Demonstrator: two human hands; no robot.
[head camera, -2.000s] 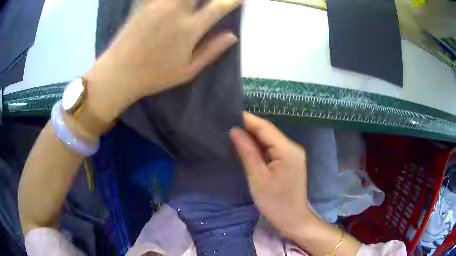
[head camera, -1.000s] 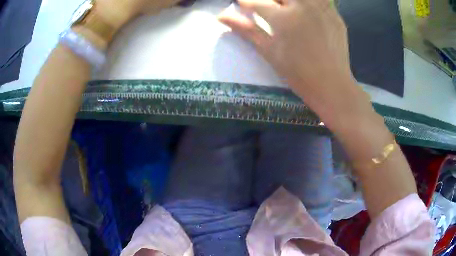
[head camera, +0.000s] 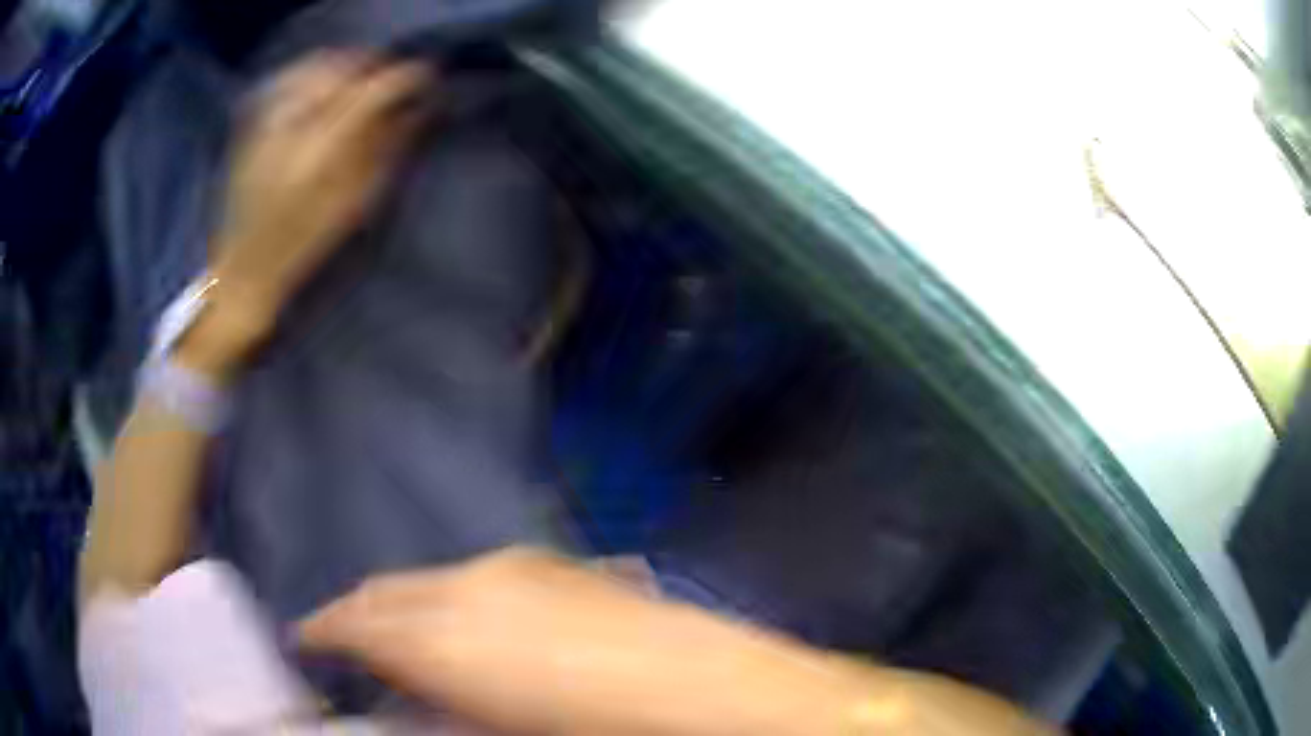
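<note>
The view is blurred and turned towards the left. A large dark grey cloth (head camera: 403, 360) hangs beside the table, between my two hands. My left hand (head camera: 316, 173) is at its upper left, fingers curled on the dark cloth. My right hand (head camera: 446, 626) lies across the lower end of the cloth, its fingertips pointing left. Blur hides whether my right fingers pinch the cloth.
The curved green table edge (head camera: 891, 273) runs from top centre to lower right, with the white table top (head camera: 920, 130) beyond it. A dark piece (head camera: 1277, 539) lies at the far right. Something blue (head camera: 618, 460) is below the table.
The view has swung left. Both hands have left the table top and are now at the dark cloth beside the table, which was not in my hands' visible area a second ago.
</note>
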